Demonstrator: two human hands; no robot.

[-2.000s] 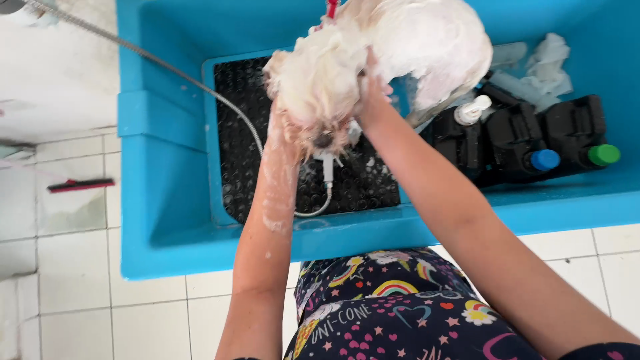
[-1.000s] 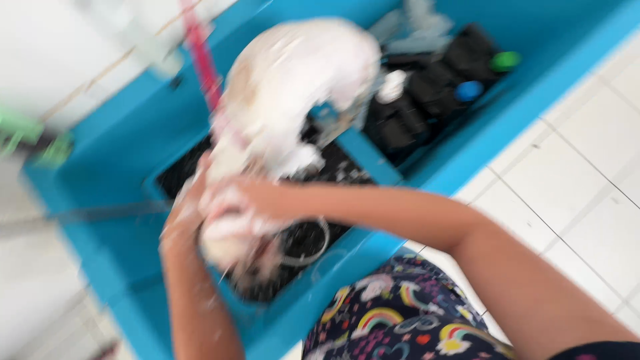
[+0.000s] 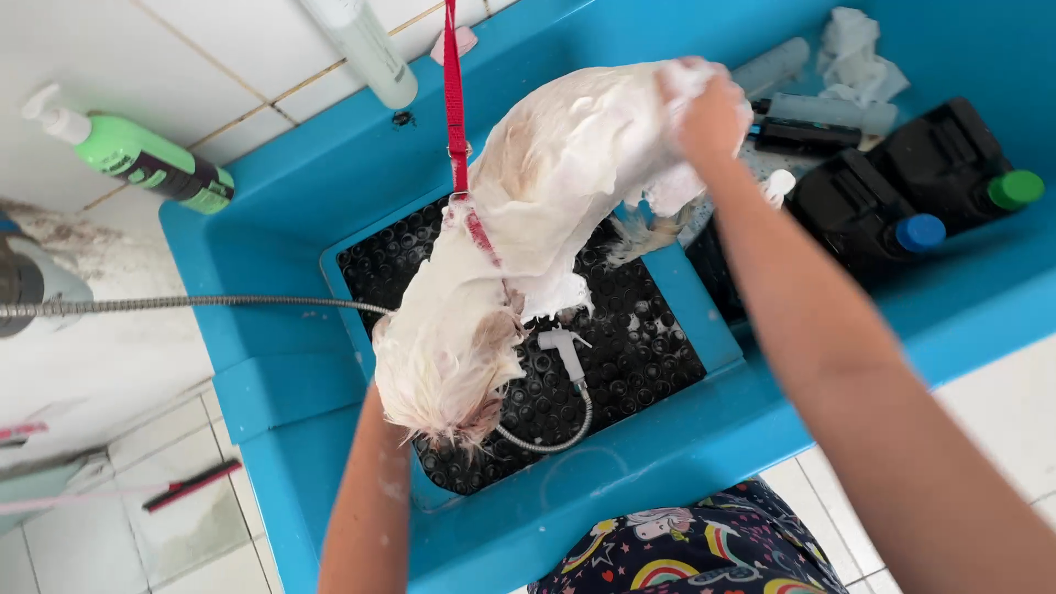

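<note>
A wet, lathered white dog (image 3: 569, 173) stands on a black rubber mat (image 3: 635, 355) in a blue tub, its head toward the lower left. A red leash (image 3: 454, 99) runs up from the band round its neck and shoulders. My right hand (image 3: 705, 111), covered in foam, lies on the dog's rump. My left forearm (image 3: 371, 495) reaches up to the dog's head, which hides the left hand. On the mat, near the dog's front, a white spray nozzle (image 3: 565, 355) lies on its metal hose.
Black jugs with a blue cap (image 3: 920, 233) and a green cap (image 3: 1015, 190) stand at the tub's right, beside clear bottles (image 3: 775, 66) and crumpled white plastic (image 3: 854, 58). A green pump bottle (image 3: 153, 161) and another bottle (image 3: 367, 54) are by the wall. A metal hose (image 3: 206, 303) crosses the left rim.
My right hand has moved from the dog's head to its rump. My left hand, visible at the head before, is now hidden behind it. The view has shifted and turned.
</note>
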